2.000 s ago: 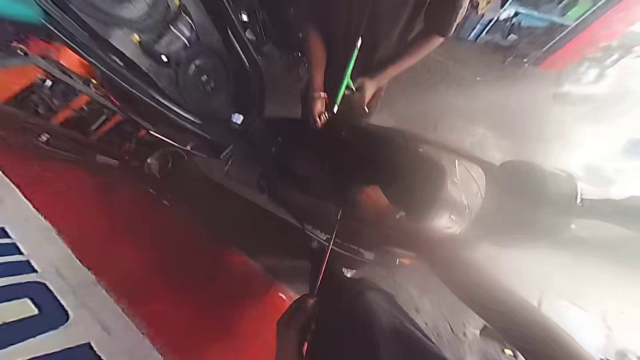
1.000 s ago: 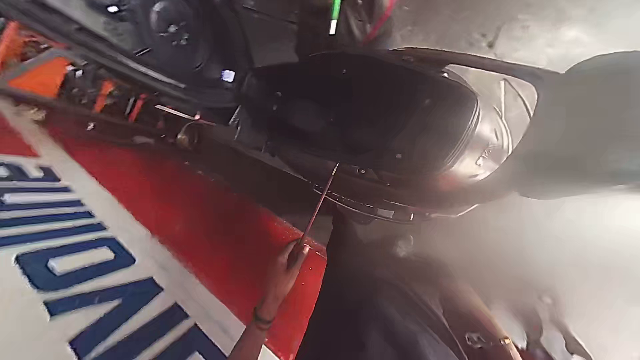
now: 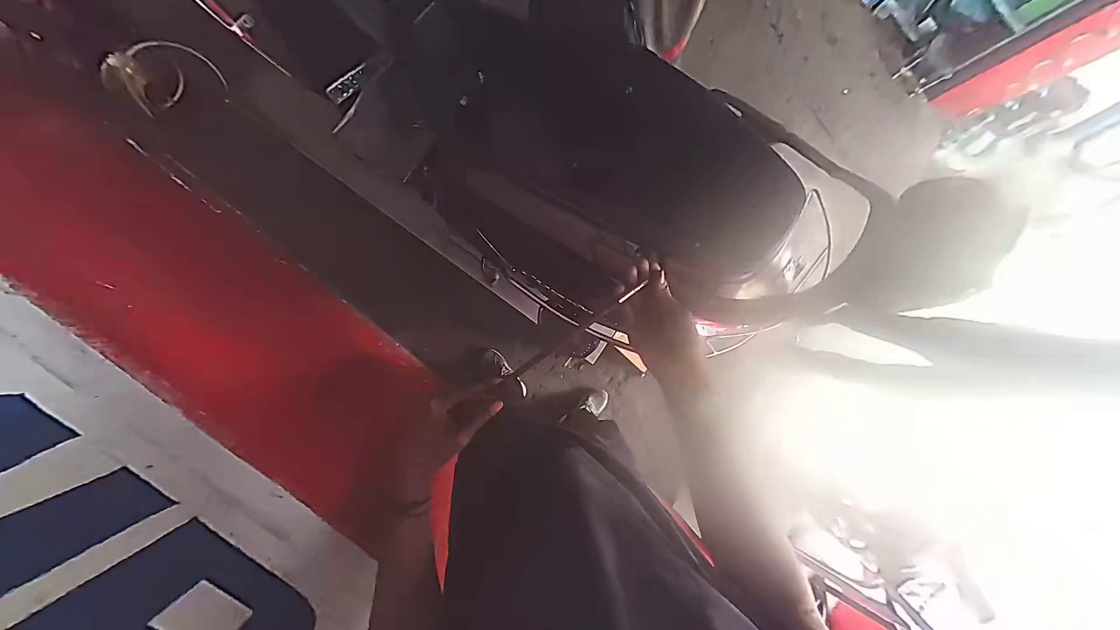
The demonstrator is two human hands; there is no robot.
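A scooter with a long dark seat stands in front of me, its side panel and rim trim facing my legs. My left hand, in shadow by the red wall, holds the lower end of a long thin rod-like tool, perhaps a screwdriver. The rod slants up to the right toward the scooter's side, just below the seat edge. At its bright upper end is my right hand, with the fingertips closed around it. Shadow and glare hide the exact grip of both hands.
A red wall with a white band and blue painted lettering runs along the left. My shoes are on the floor beside the scooter. A ring-shaped object lies at upper left. Strong glare covers the right side.
My right hand has come into view at the scooter's side and onto the tool's upper end. The other person's hands, seen two seconds ago with a green-handled tool, are out of view.
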